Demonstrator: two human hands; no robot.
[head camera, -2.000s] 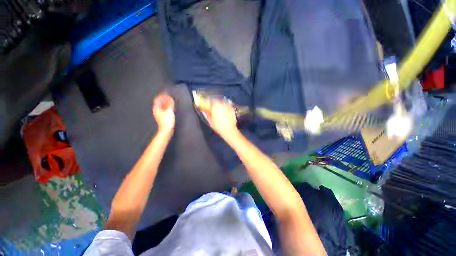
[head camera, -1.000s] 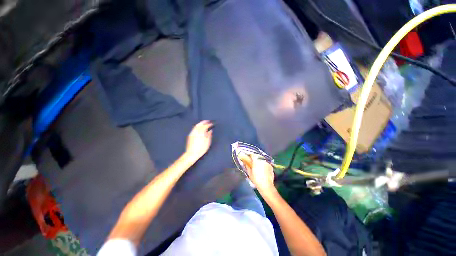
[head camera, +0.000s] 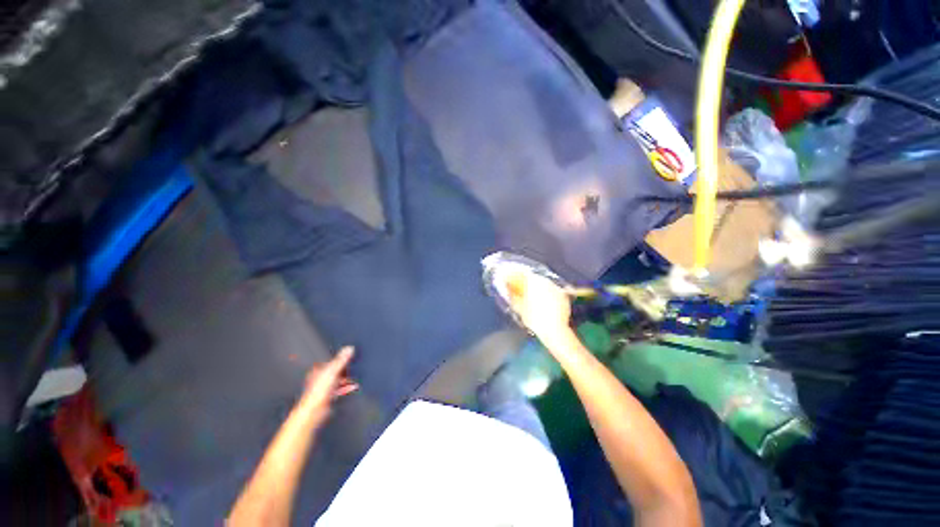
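Note:
Dark trousers (head camera: 412, 283) lie spread on the grey ironing table cover (head camera: 206, 335), the wider end towards me and the legs running to the far side. My right hand (head camera: 536, 301) grips the steam iron (head camera: 499, 276) at the right edge of the trousers; its tip points away to the upper left, and my hand hides its handle. My left hand (head camera: 330, 379) is by the lower left edge of the trousers with fingers apart; it looks empty.
A yellow steam hose (head camera: 707, 144) rises at the right beside a black cable. A cardboard box (head camera: 727, 232) and red-yellow scissors (head camera: 665, 162) lie past the table's right edge. Dark garments (head camera: 861, 278) fill the right. A red-orange bag (head camera: 88, 453) is at lower left.
My left hand has moved off the middle of the trousers, down and left. The iron in my right hand has moved slightly up. Earlier it was further left, near the trouser edge.

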